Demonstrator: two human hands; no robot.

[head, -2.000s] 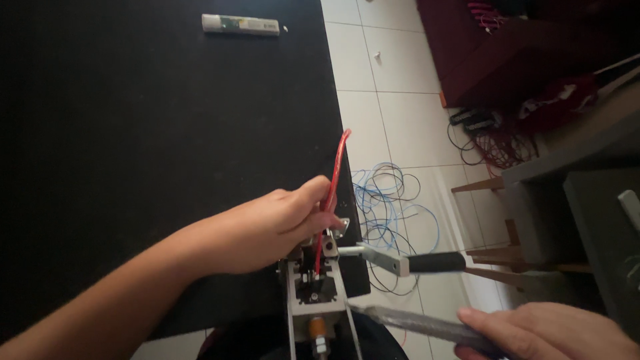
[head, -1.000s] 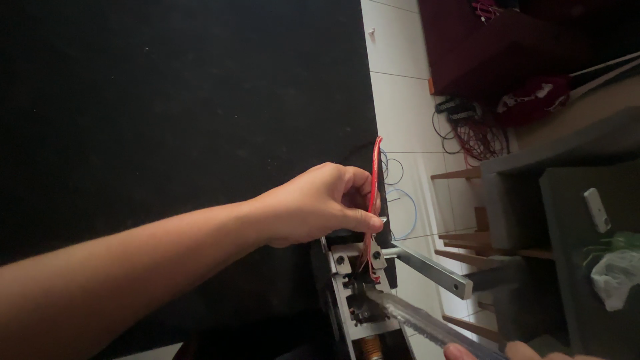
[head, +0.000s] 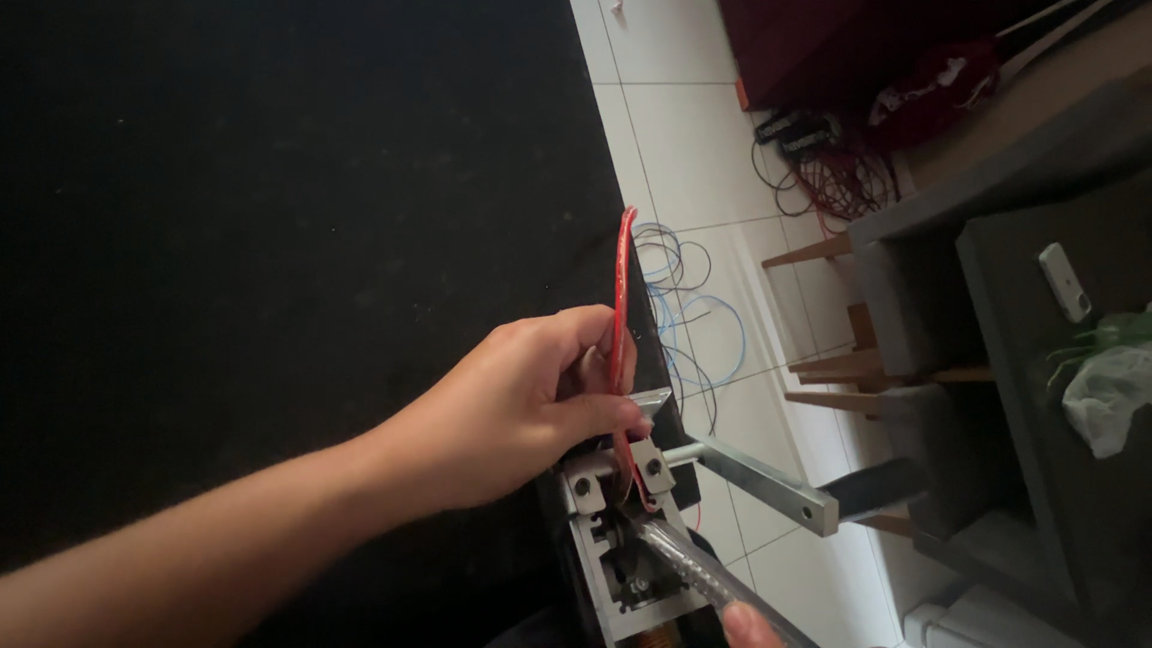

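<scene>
My left hand (head: 549, 405) pinches a red insulated cable (head: 621, 306) between thumb and fingers. The cable's upper end stands free, while its split lower part runs into the metal frame of a hand-cranked machine, which looks like a wire stripper (head: 589, 558). At the bottom edge, only part of my right hand (head: 751, 625) shows, with its fingertip on a long, grey, partly see-through tool (head: 702, 567). The tool's tip lies inside the frame, just below the cable; its type is not clear. A metal crank arm (head: 765, 481) with a dark handle (head: 873, 490) sticks out to the right.
The machine sits at the edge of a black table (head: 315, 225). Blue and black wires (head: 711, 337) lie on the tiled floor (head: 684, 153). At the right are grey chairs (head: 909, 315), a phone (head: 1065, 282) and a clear plastic bag (head: 1111, 405); red cables (head: 846, 184) lie farther back.
The tool's tip has moved from the right side of the machine's frame to inside it, near the cable. My left hand still holds the cable. The view has shifted.
</scene>
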